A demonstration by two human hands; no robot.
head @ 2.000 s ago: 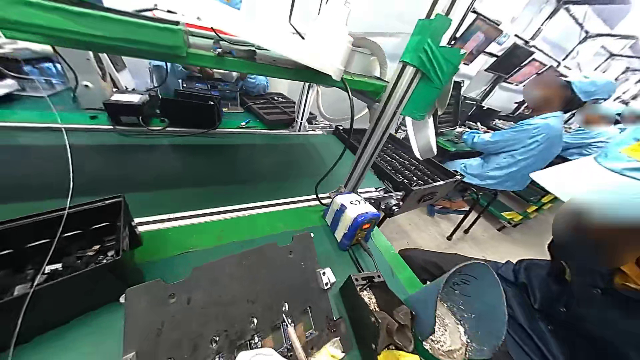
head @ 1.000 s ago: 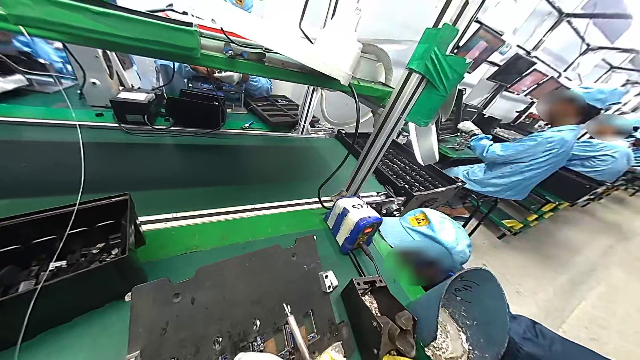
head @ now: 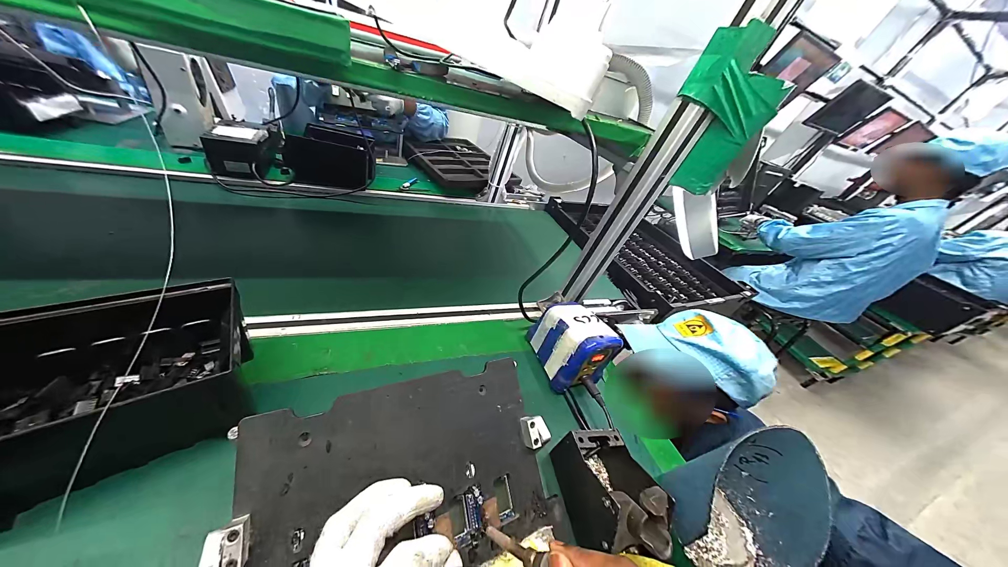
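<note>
My left hand, in a white glove, rests on the black fixture plate at the bottom centre, its fingers beside a small blue circuit board. Whether it grips the board I cannot tell. My right hand, at the bottom edge, is shut on a soldering iron whose tip points at the board. Yellowish material lies around its fingers. To the right of the plate stands a black soldering iron stand with metal shavings in it. Behind that is a blue and white soldering station with a lit display.
A black bin of small parts stands at left. A blue-grey container with solder debris is at lower right. A person in a blue cap bends close beside the station. An aluminium post rises behind it; another person sits farther right.
My left hand has come further into view over the plate, and my right hand now shows at the bottom edge. The iron's tip has lowered to the board. The capped person has moved left, toward the station.
</note>
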